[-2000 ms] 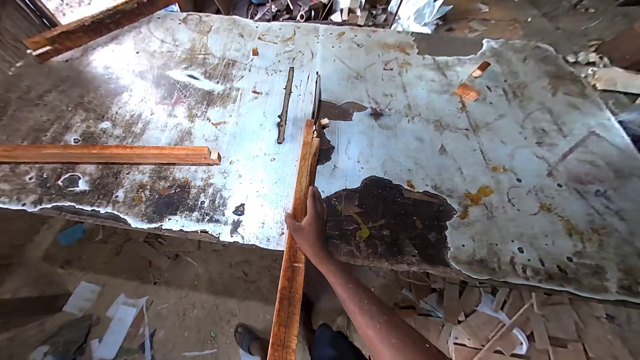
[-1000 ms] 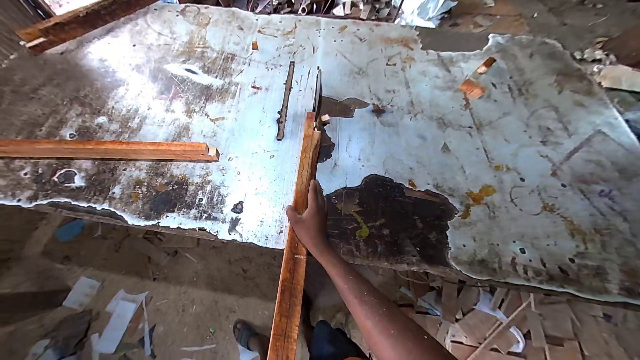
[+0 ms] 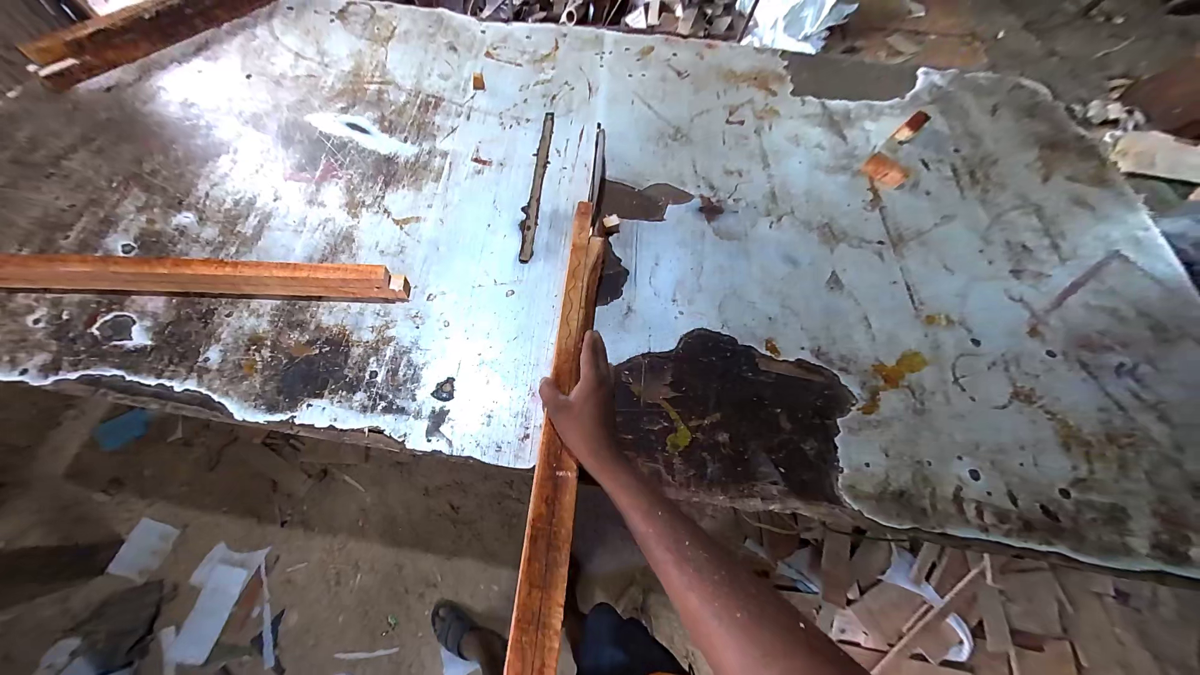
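My right hand (image 3: 583, 408) grips a long reddish wooden bar (image 3: 548, 525) near the bench's front edge, thumb on its left side. The bar's far end is notched and rests against a thin upright blade (image 3: 598, 164) that rises from the worn bench top. A small pale wood offcut (image 3: 611, 223) sits just right of the notch. Left of the blade lies a narrow dark strip (image 3: 535, 187). Another wooden bar (image 3: 197, 275) with a stepped end lies on the left of the bench. My left hand is out of view.
The patchy, light-surfaced bench (image 3: 731, 291) has a dark ragged patch at its front. Small wood blocks (image 3: 884, 171) lie at the back right, and dark timber (image 3: 141, 37) at the back left. Wood scraps (image 3: 984, 600) and paper pieces (image 3: 211, 609) litter the floor.
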